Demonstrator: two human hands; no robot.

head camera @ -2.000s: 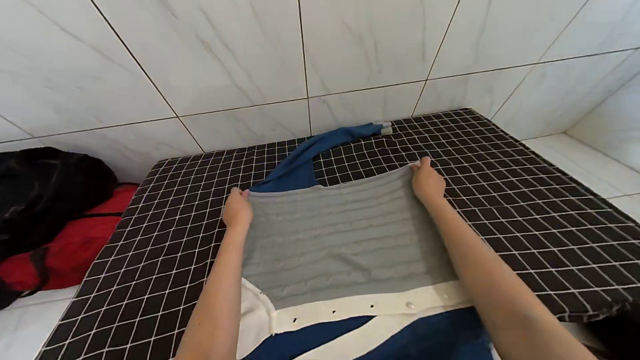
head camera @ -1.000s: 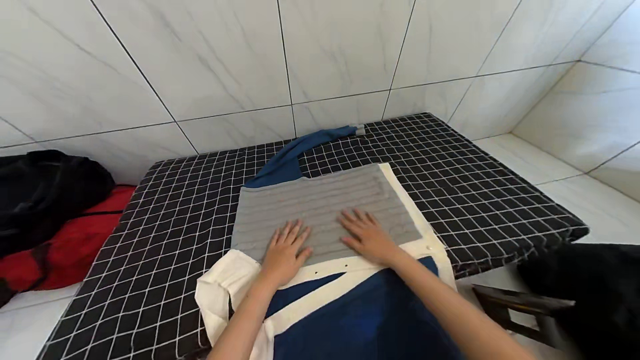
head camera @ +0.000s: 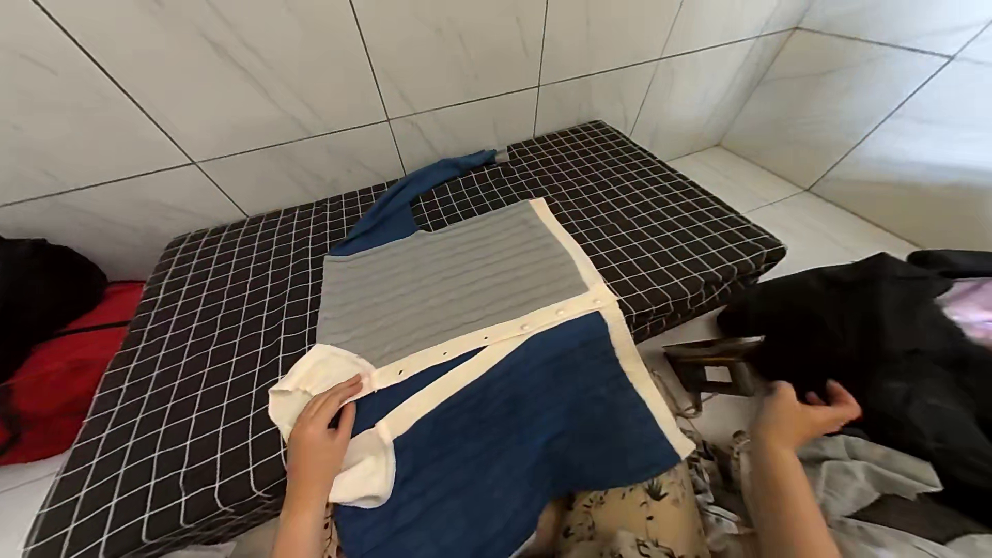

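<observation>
A knit garment with a grey panel (head camera: 449, 283), a blue panel (head camera: 511, 411) and a cream buttoned band (head camera: 542, 318) lies partly on a low surface. Its blue sleeve (head camera: 411, 198) stretches away toward the wall. My left hand (head camera: 322, 426) rests on the cream collar (head camera: 322, 376) at the near left, fingers bent; whether it pinches the cloth cannot be told. Off to the right, my right hand (head camera: 802, 418) is slightly blurred, with fingers apart and nothing seen in it, near a black cloth pile and above grey cloth (head camera: 860, 465).
The low surface has a black checked cover (head camera: 666, 209) and stands by a tiled wall (head camera: 294, 70). At the left lies a red and black bag (head camera: 70, 364). Right of the surface are a small brown stool or frame (head camera: 717, 368) and a heap of black cloth (head camera: 860, 341).
The grey panel's far edge was held by both hands, then both lay flat on the panel. Now my left hand is at the collar and my right hand has moved off right. The view has turned right.
</observation>
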